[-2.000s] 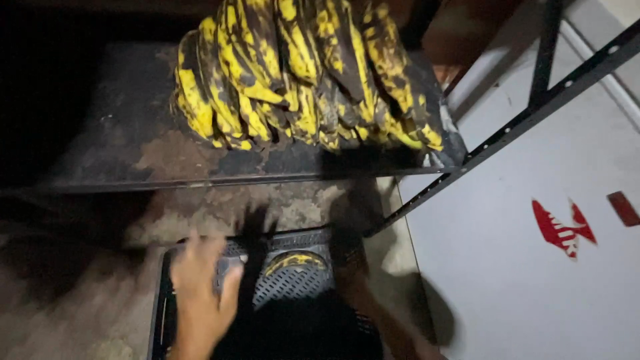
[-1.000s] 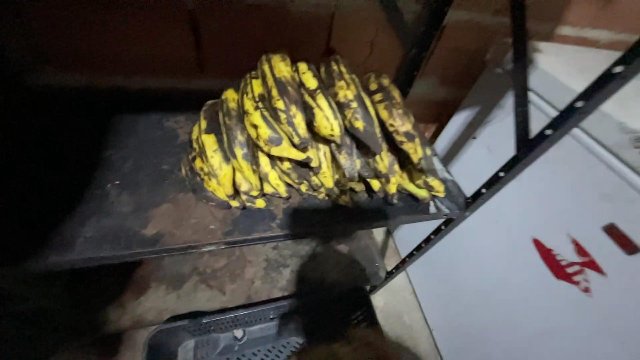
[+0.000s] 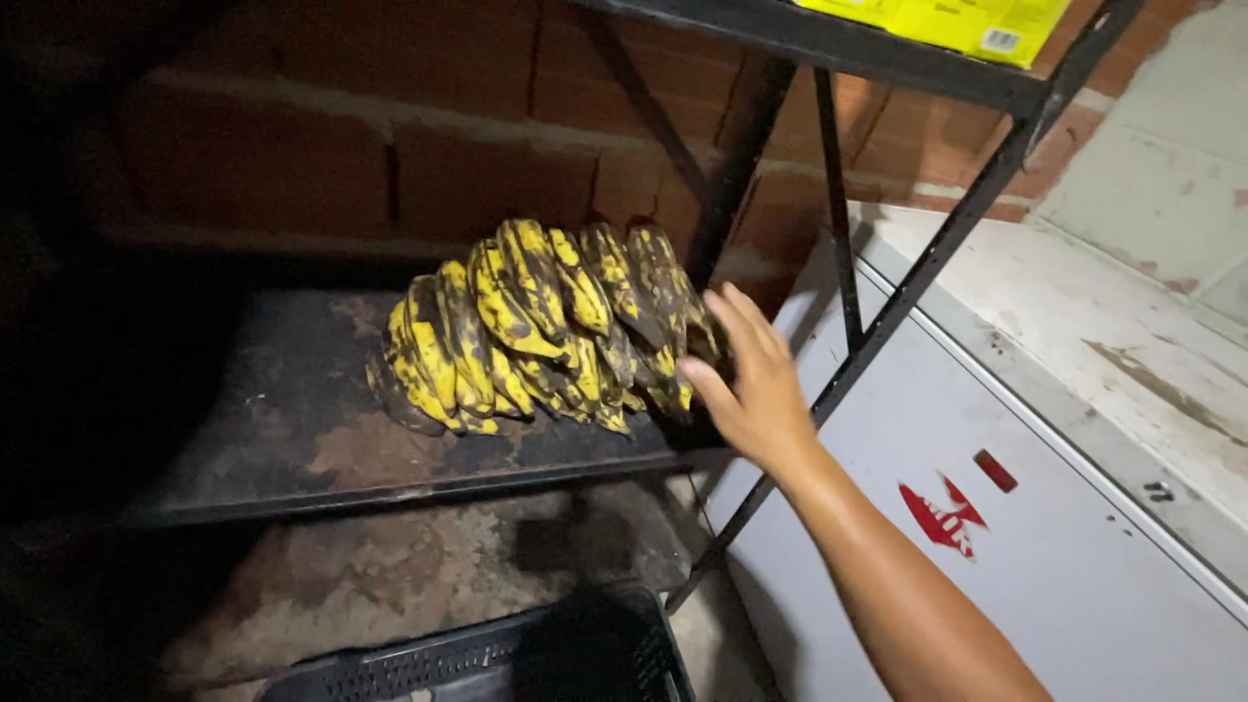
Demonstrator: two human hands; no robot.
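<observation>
A pile of ripe plantains (image 3: pixel 526 322), yellow with large black patches, lies on a dark metal shelf (image 3: pixel 283 409). My right hand (image 3: pixel 746 380) is at the right end of the pile, thumb and fingers spread beside the rightmost dark plantains; whether it touches them is unclear. Nothing shows in its grasp. My left hand is out of view. Below the shelf, at the bottom of the view, is a black plastic crate (image 3: pixel 478 639) with perforated walls, partly in shadow.
A black perforated shelf upright (image 3: pixel 936 253) and a thin brace stand right of the plantains. Beyond them is a white chest freezer (image 3: pixel 877 546) with a torn red sticker. An upper shelf (image 3: pixel 829 44) holds yellow boxes (image 3: pixel 960 24). A brick wall (image 3: pixel 273 146) rises behind.
Two seconds ago both hands were low by the crate, which had a plantain in it. My right hand is now up at the pile's right end; my left hand has left the view. The view has tilted up.
</observation>
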